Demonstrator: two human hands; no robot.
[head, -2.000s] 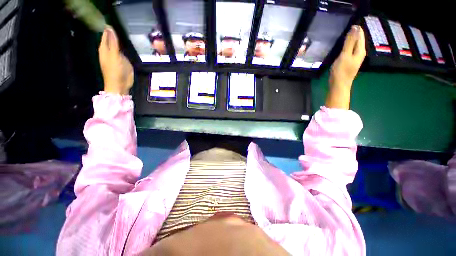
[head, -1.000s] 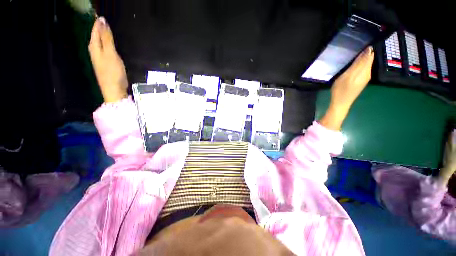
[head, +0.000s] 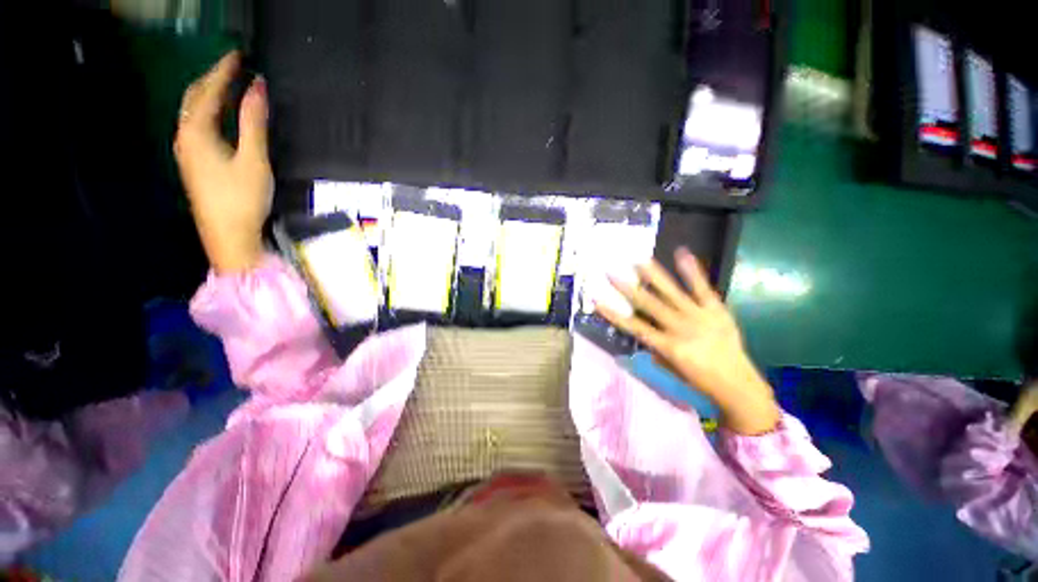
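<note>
A black phone tray (head: 455, 114) lies across the upper middle. Its rightmost slot holds a phone (head: 721, 136) with a partly white screen; the other slots show plain black. Four bright-screened phones lie in a row below it, over a lower tray (head: 694, 241) and near my body: a tilted one (head: 339, 273), two upright ones (head: 421, 262) (head: 527, 264) and a glaring one (head: 620, 239). My left hand (head: 231, 159) is beside the tray's left edge, thumb and fingers apart. My right hand (head: 694, 335) is spread, fingertips at the glaring phone; contact is unclear.
Another black tray with lit phones (head: 939, 91) is at the upper right, on the green bench top (head: 842, 273). A person's pink sleeve (head: 945, 443) shows at the right and another (head: 80, 455) at the left. The far left is dark.
The upper tray held five lit phones and now shows one. Four phones now lie nearer my body, the leftmost more tilted. My right hand has moved down and left from the right-end phone.
</note>
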